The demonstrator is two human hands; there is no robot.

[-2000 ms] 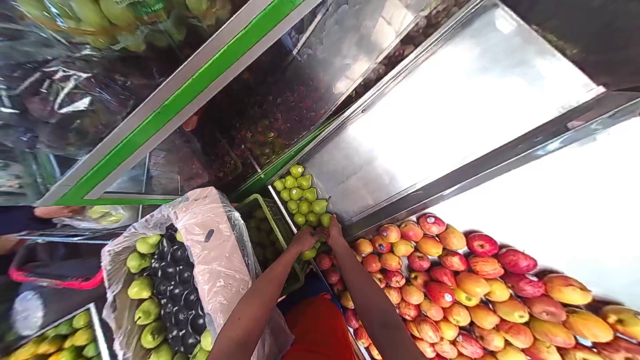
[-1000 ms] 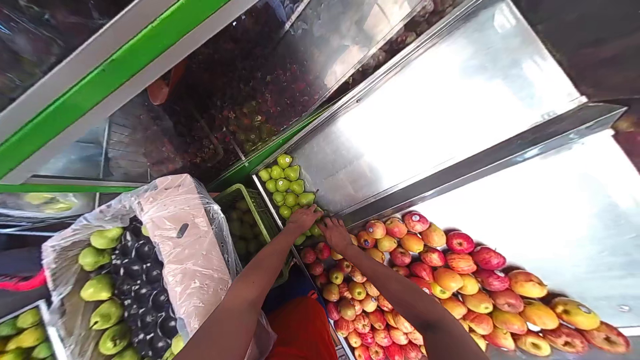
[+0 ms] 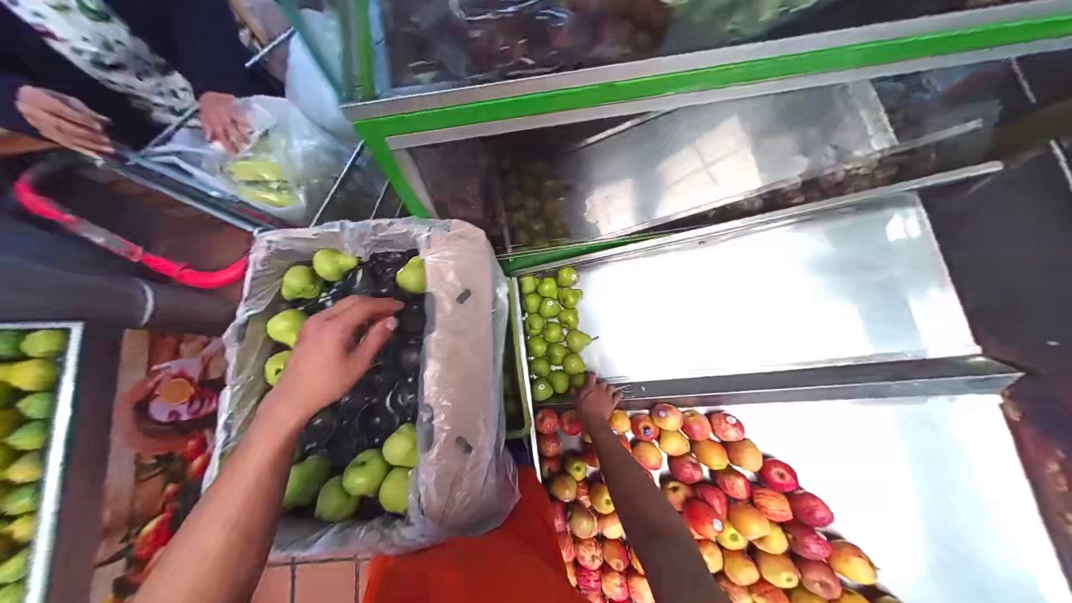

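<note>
My left hand (image 3: 339, 356) is over a plastic-lined box (image 3: 473, 335), above its black molded tray (image 3: 381, 410), fingers slightly curled with no fruit visible in them. Green pears (image 3: 366, 473) lie around the tray's top, left side and bottom. My right hand (image 3: 596, 399) rests at the lower corner of a block of small green pears (image 3: 548, 331) on the metal shelf, just above the red and yellow apples (image 3: 687, 469). Whether its fingers hold a pear cannot be told.
A green crate (image 3: 517, 368) stands between box and shelf. A metal divider (image 3: 804, 385) separates pears from apples. Green-framed glass (image 3: 586, 96) runs behind. At upper left, a person's hands (image 3: 224, 121) are by a bagged item and a cart with a red handle (image 3: 151, 264). More green fruit (image 3: 29, 435) lies far left.
My left hand has moved from the shelf pears to the box on the left. My right hand stays by the lower pears. The view has turned strongly.
</note>
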